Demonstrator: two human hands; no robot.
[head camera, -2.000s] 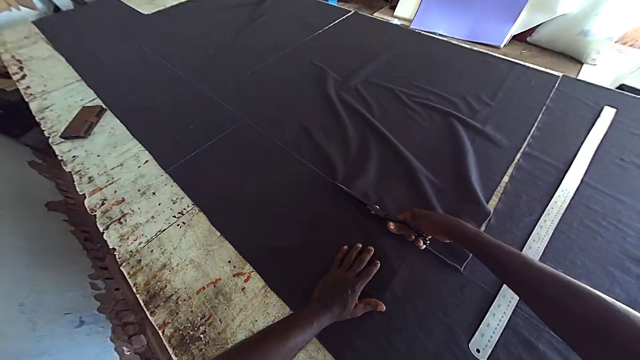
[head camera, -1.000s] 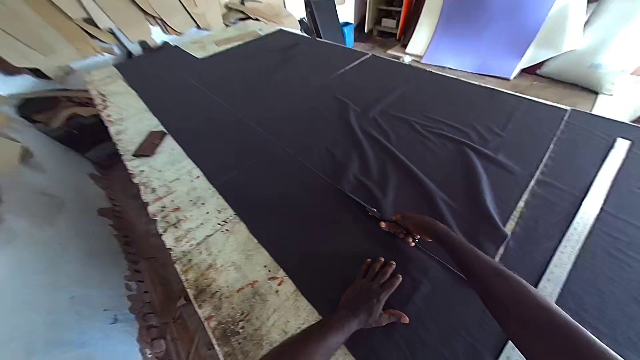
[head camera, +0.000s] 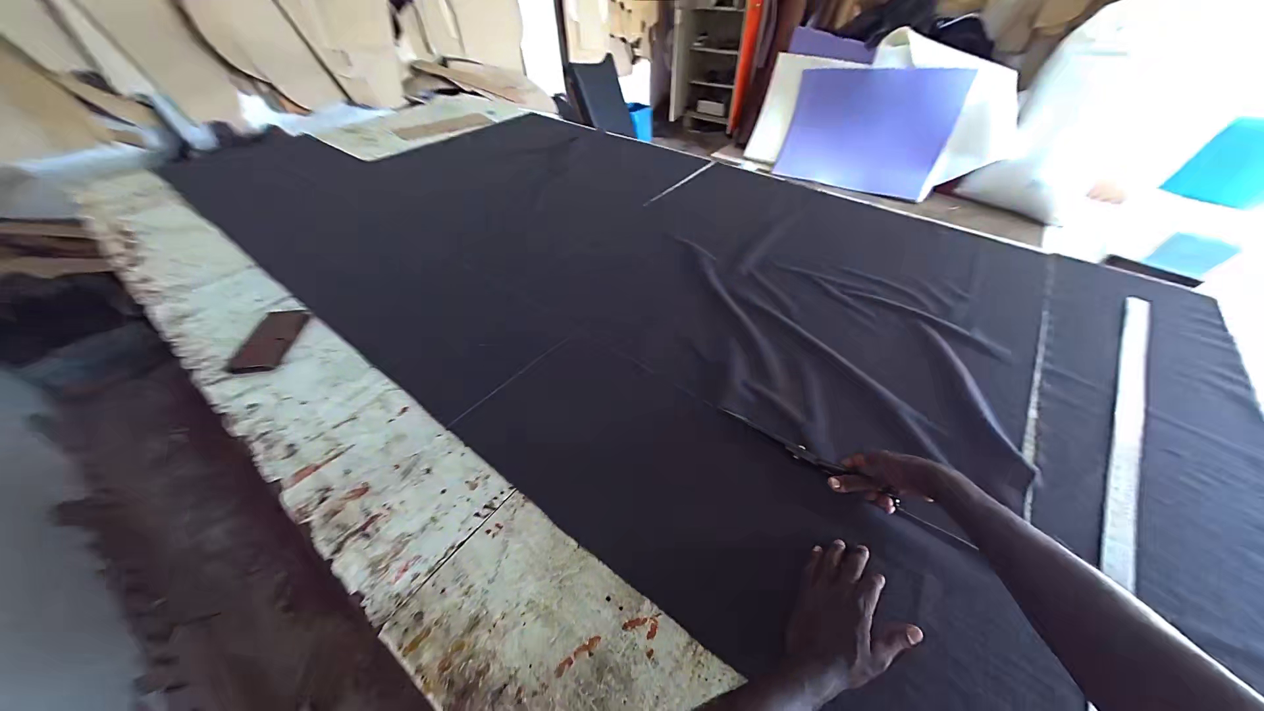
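Dark fabric (head camera: 553, 267) with pale chalk lines lies spread over a long work table. My right hand (head camera: 884, 479) grips scissors (head camera: 805, 454), whose blades point up and left along a line in the cloth. Wrinkles run through the fabric just beyond the blades. Nearer the camera, my left hand (head camera: 839, 607) presses flat on the fabric with its fingers spread and nothing held. A long pale ruler (head camera: 1126, 434) rests on the cloth to the right of my right forearm.
The table's stained, pale edge (head camera: 434, 494) runs along the left, with a small brown block (head camera: 269, 342) on it. Beyond the far edge stand purple sheet material (head camera: 869, 128), a white sack (head camera: 1037, 148) and a blue bin (head camera: 641, 121). Large brown pattern pieces (head camera: 326, 49) hang at the back left.
The view has swung up and left, showing more of the room behind. My right hand still holds the scissors, and my left hand stays flat on the cloth.
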